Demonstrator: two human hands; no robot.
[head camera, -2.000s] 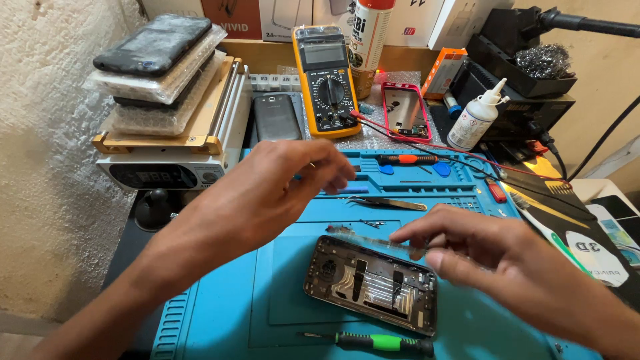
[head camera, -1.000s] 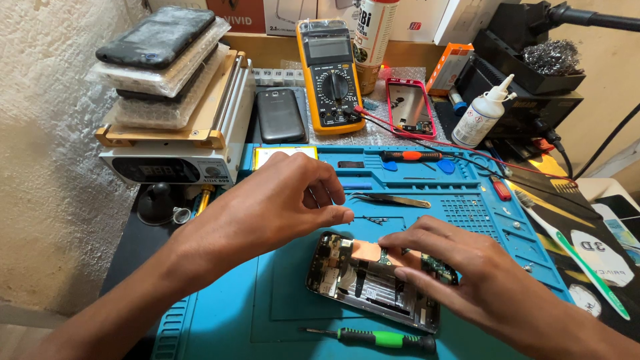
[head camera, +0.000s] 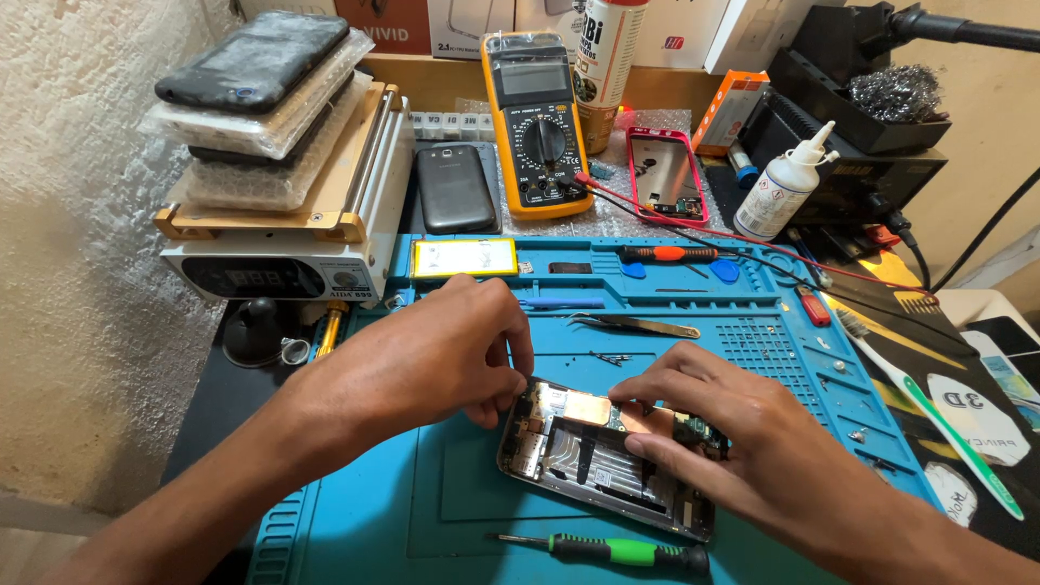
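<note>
An opened smartphone frame (head camera: 597, 475) lies on the blue silicone repair mat (head camera: 366, 520). Along its far side sits a circuit board with copper-coloured shields (head camera: 587, 408). My right hand (head camera: 719, 422) has thumb and index finger on the board's edges, gripping it. At the frame's upper left corner is my left hand (head camera: 463, 357), fingers bent and fingertips close together; whether they pinch a small part is hidden. A green and black screwdriver (head camera: 630, 552) rests just below the frame. Curved tweezers (head camera: 638, 326) and several loose screws (head camera: 611, 357) lie beyond it.
A battery (head camera: 463, 257), an orange and black screwdriver (head camera: 668, 255) and blue picks lie in the mat's far trays. Behind stand a multimeter (head camera: 539, 130), a spray can (head camera: 605, 73) and a white bottle (head camera: 784, 187). Phones are stacked on a machine (head camera: 276, 276) at left; a toothbrush (head camera: 934, 414) lies right.
The board, held above the frame in my right hand two seconds ago, now lies in it. My left hand has moved down to the frame's upper left corner.
</note>
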